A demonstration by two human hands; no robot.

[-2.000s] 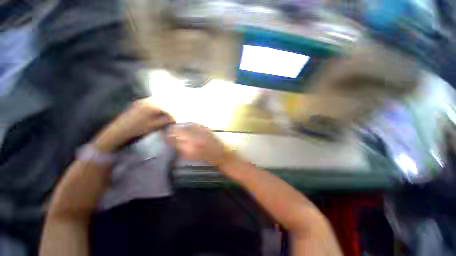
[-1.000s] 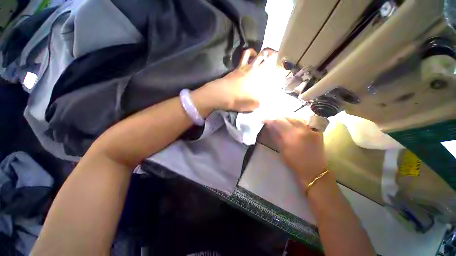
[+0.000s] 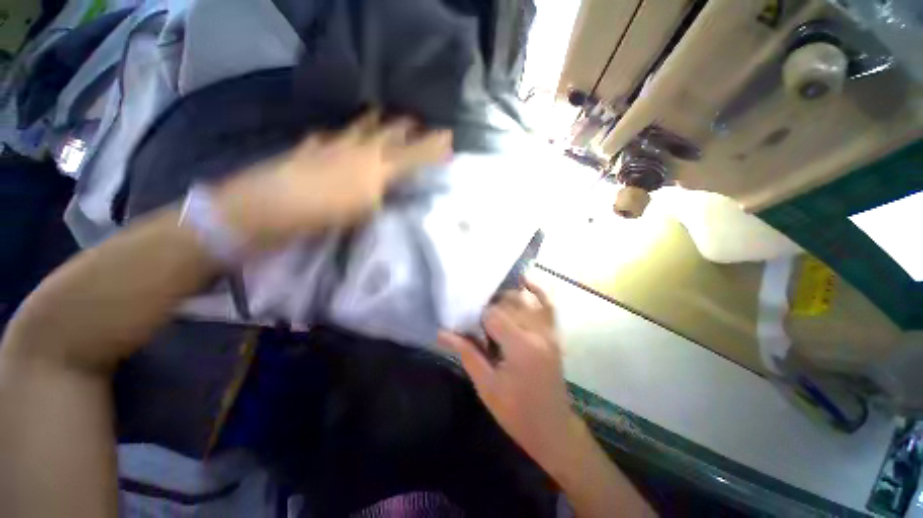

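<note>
The garment in work, pale grey with dark parts, lies on the table left of the sewing machine and hangs over the front edge. My left hand is blurred, fingers spread, flat on the upper part of the garment where grey meets dark cloth. My right hand pinches the garment's dark-edged right side near the table's front edge. The presser foot area is washed out by lamp glare; whether cloth lies under it cannot be told.
A heap of grey and dark cloth lies at the upper left. The white table top has a green front edge. A blue-handled tool lies by the machine base. A bright screen is at the right.
Both hands have moved away from the needle area, the left one further left, the right one down toward the table edge. More pale cloth is now spread between them.
</note>
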